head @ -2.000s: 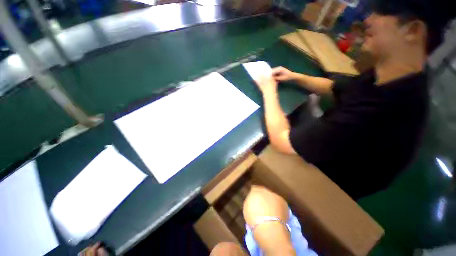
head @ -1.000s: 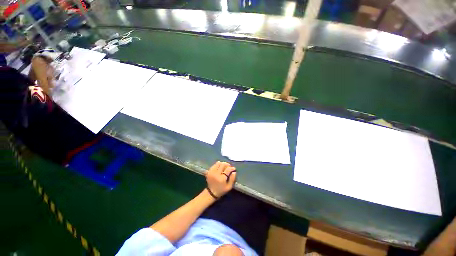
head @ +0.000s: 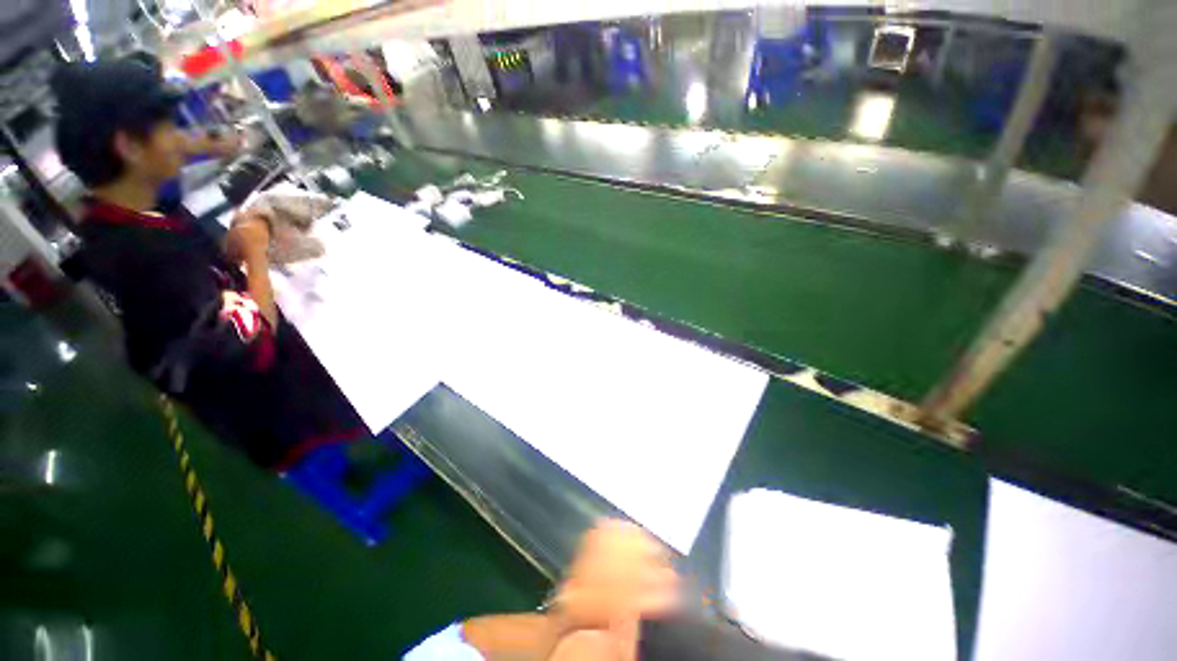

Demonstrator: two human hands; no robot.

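Note:
My left hand [head: 617, 575] is blurred at the near edge of the bench, bottom centre; its fingers and anything in them cannot be made out. My right hand is not in the picture. A small white pile [head: 839, 575], probably poly bags, lies on the bench to the right of my left hand, not touching it. A large white sheet [head: 581, 387] lies left of the pile, and another white sheet [head: 1078, 581] is cut off at the right.
A person in dark clothes [head: 194, 310] at the left holds a grey-brown crumpled cloth [head: 291, 220]. White corded blocks [head: 452, 200] sit beyond the sheets. A slanted post [head: 1058, 258] stands at the right. A blue stool [head: 355, 497] is below the bench.
The view has swung from the right-hand worker and carton to the left-hand worker. The carton has left the picture. My left hand, earlier a still fist on the bench edge, is now blurred.

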